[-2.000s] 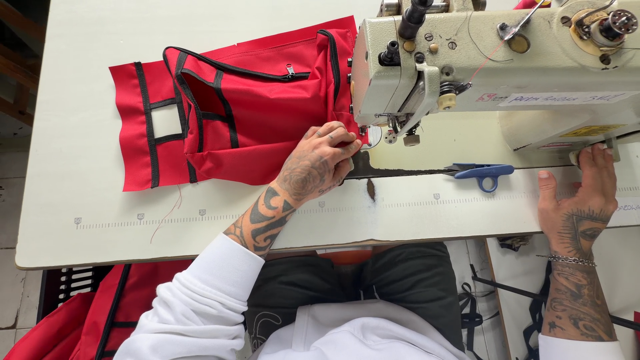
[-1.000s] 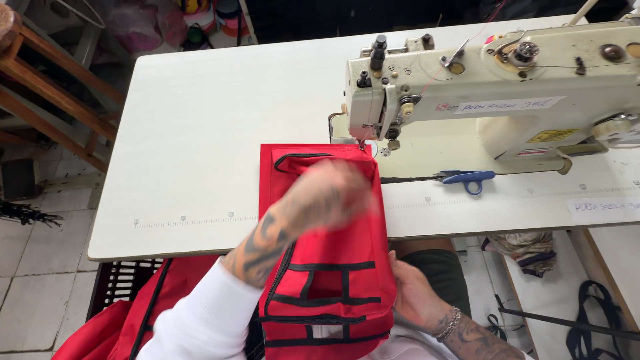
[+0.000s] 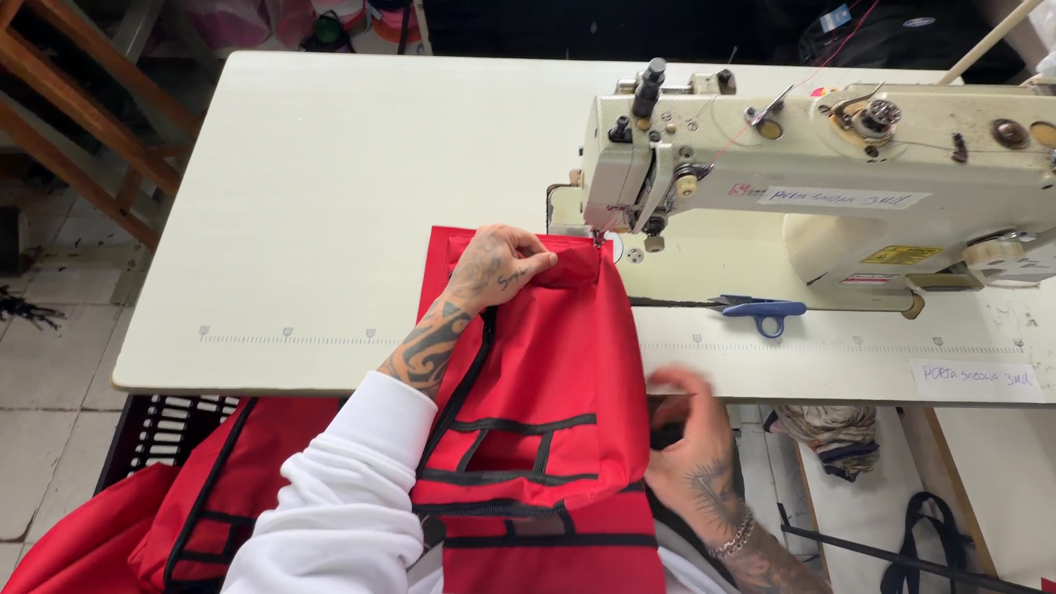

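A red fabric piece with black binding and a black zipper point(image 3: 561, 355) hangs over the table's front edge, its top right corner under the needle area of the industrial sewing machine point(image 3: 701, 165). My left hand point(image 3: 503, 264) pinches a fold of the red fabric near its top edge, left of the presser foot point(image 3: 598, 238). My right hand point(image 3: 693, 454), slightly blurred, is beside the fabric's right edge below the table front, fingers curved and apart; whether it touches the cloth is hard to tell.
Blue thread snips point(image 3: 763, 312) lie on the table point(image 3: 330, 206) right of the fabric. More red pieces point(image 3: 223, 487) hang over a black plastic crate point(image 3: 177, 429) at lower left. A rolled cloth point(image 3: 833, 433) and black straps point(image 3: 924, 536) are at lower right.
The red fabric, sideways on the table two seconds ago, now hangs toward me from the needle. My right hand has left the machine's right end. My left hand now pinches the fabric's top.
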